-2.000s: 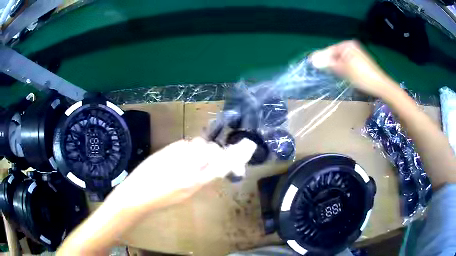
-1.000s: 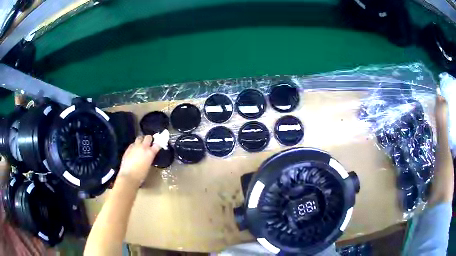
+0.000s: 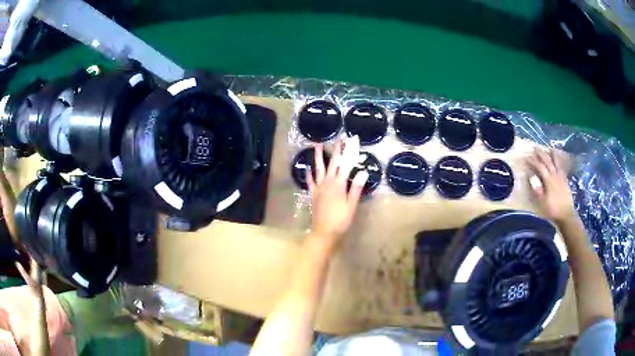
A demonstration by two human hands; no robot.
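Several glossy black discs (image 3: 407,174) lie in two rows on clear film on the bench. My left hand (image 3: 334,198) is over the left end of the near row, fingers spread, with a whitish scrap (image 3: 349,154) held between them; it partly hides two discs. My right hand (image 3: 552,184) is open and empty at the right end of the rows, beside the last discs. A black round appliance (image 3: 514,281) with a lit display lies near me at the right, its dark base pointing left.
Another round appliance (image 3: 191,149) with a lit display stands at the left, with more black units (image 3: 69,236) beside it. Crinkled clear plastic (image 3: 604,201) lies at the right end. The green conveyor (image 3: 390,52) runs behind the cardboard (image 3: 278,268). A grey bar (image 3: 118,38) is at upper left.
The view has shifted left. My left hand has spread its fingers over the left discs. My right hand has come in from the right edge to the rows' right end.
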